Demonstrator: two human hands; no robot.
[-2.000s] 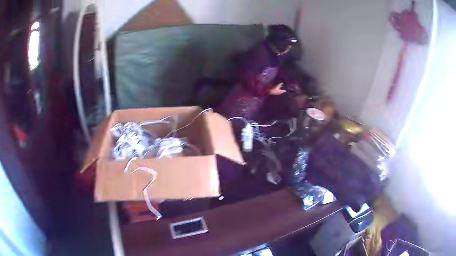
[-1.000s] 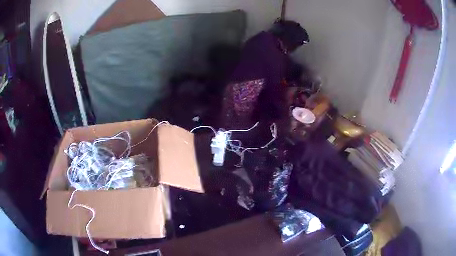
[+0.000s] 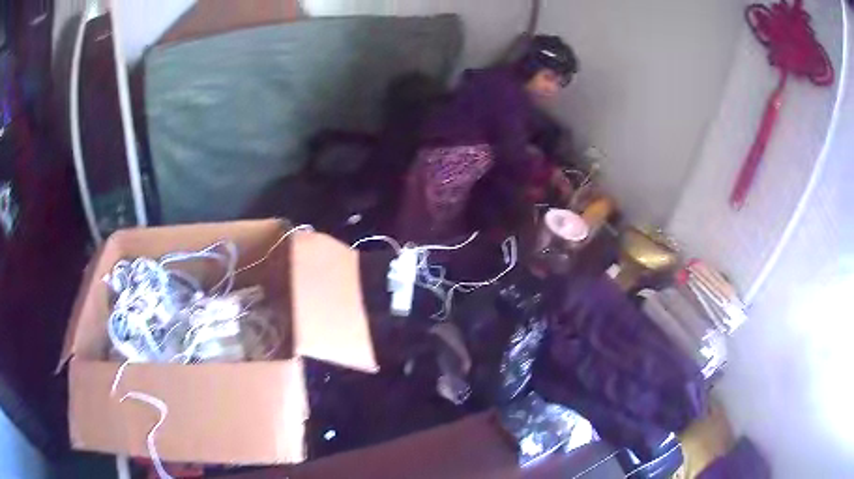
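Note:
Neither of my hands is in view. An open brown cardboard carton (image 3: 187,409) stands at the lower left. Tangled white cords (image 3: 150,304) lie inside it, and one cord hangs over its front wall. A white power strip (image 3: 403,281) with thin white cords lies on the dark surface right of the carton. A clear, shiny plastic-wrapped item (image 3: 548,432) lies at the lower middle, beside a dark purple cloth heap (image 3: 618,355).
A person in dark purple clothes (image 3: 478,122) leans over things at the back. A pink-white round lid (image 3: 566,224), a stack of papers (image 3: 707,309) and a yellow item (image 3: 648,257) are at the right. A green-grey panel (image 3: 281,103) leans against the wall.
The view has swung, so the carton now sits further left and lower. The phone-like dark slab on the desk edge has left the picture. The person at the back has shifted posture.

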